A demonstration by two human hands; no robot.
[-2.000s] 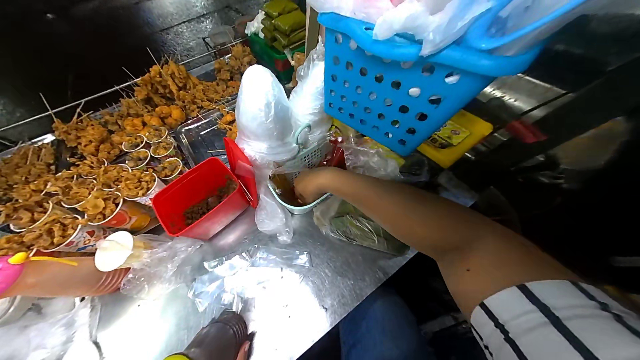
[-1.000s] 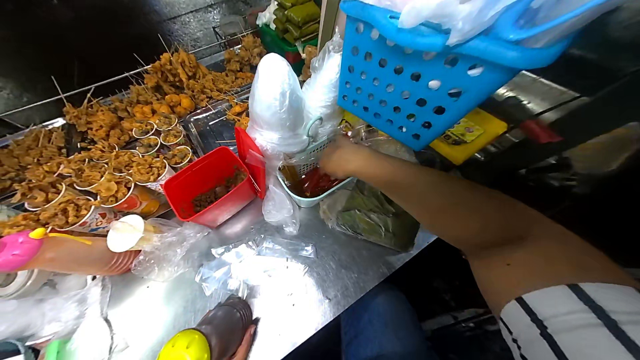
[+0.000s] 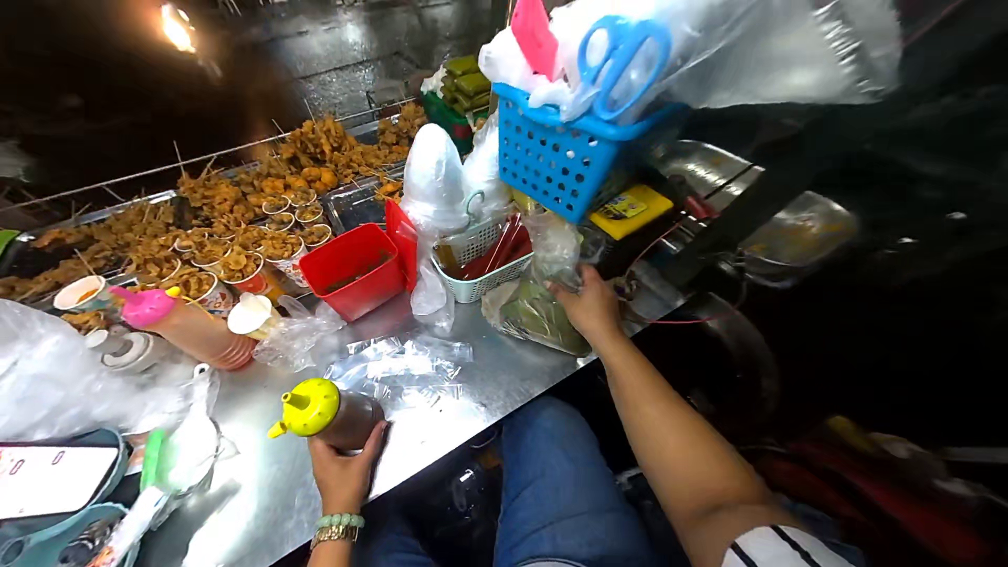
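Note:
My left hand [image 3: 346,465] is wrapped around the lower part of a squeeze bottle [image 3: 352,421] of dark sauce with a yellow lid, at the near edge of the metal counter [image 3: 504,378]. On the right, my right hand [image 3: 587,307] touches the top of a clear plastic bag [image 3: 543,311] with green contents; whether its fingers grip the plastic cannot be told. Left of that bag sits a pale green basket [image 3: 484,283] holding red sticks or packets. A red box [image 3: 354,272] with its lid raised stands beside the basket. Small clear plastic bags [image 3: 402,366] lie flat on the counter.
A blue basket [image 3: 551,161] with bags and blue-handled scissors [image 3: 622,59] stands above a yellow box [image 3: 630,211]. Fried food on sticks [image 3: 315,150] and filled paper cups [image 3: 244,272] line the back left. A pink-lidded bottle [image 3: 189,323], ladle [image 3: 193,437] and device screen [image 3: 55,480] are at left.
My right hand has left the pale green basket and moved right to the bag with green contents. My left hand is still at the yellow-lidded bottle. The view has shifted, showing more at left and below.

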